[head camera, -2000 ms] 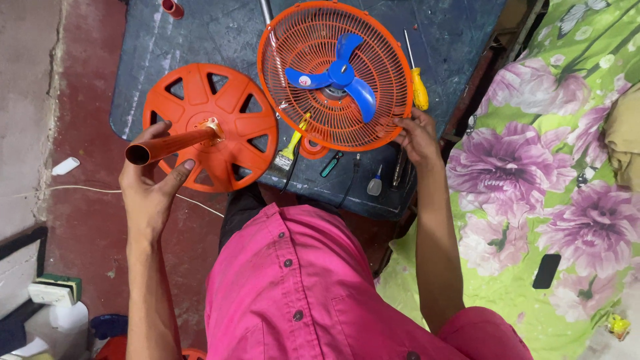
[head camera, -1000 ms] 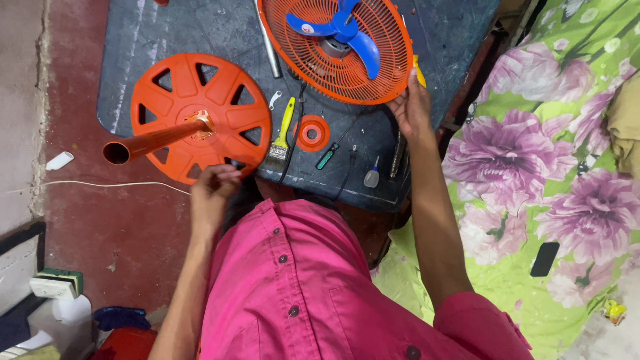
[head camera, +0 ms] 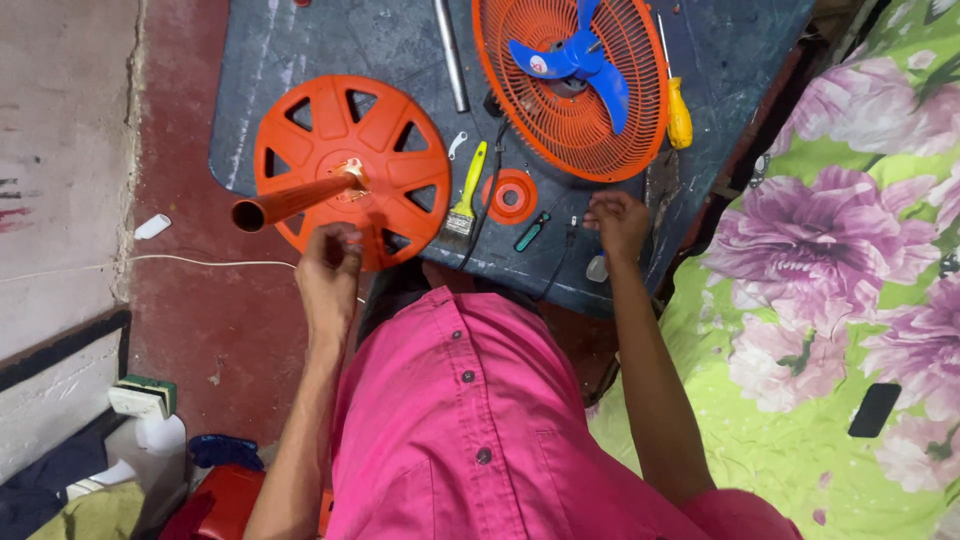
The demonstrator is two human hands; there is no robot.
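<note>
An orange round fan base (head camera: 337,142) with an orange tube (head camera: 300,201) standing out of it lies at the table's left. My left hand (head camera: 330,259) is at its near rim, fingers curled; whether it grips the rim I cannot tell. An orange fan guard (head camera: 525,97) with blue fan blades (head camera: 577,56) lies at the back right. Below it my right hand (head camera: 619,221) is empty, fingers loosely bent, above the table. Between them are a yellow-handled paintbrush (head camera: 471,184), an orange ring (head camera: 525,184), a small green-and-black tool (head camera: 532,231) and a white spanner-like piece (head camera: 457,144).
A metal tube (head camera: 450,60) and a yellow-handled screwdriver (head camera: 679,112) lie farther back on the dark table (head camera: 247,90). Black cable (head camera: 489,195) runs near the brush. A floral bedspread (head camera: 787,315) with a phone (head camera: 874,410) is at right. A white wire (head camera: 202,260) crosses the red floor.
Two seconds ago my left hand held the orange tube; it is now at the base's near rim. My right hand has let go of the fan guard and moved toward me.
</note>
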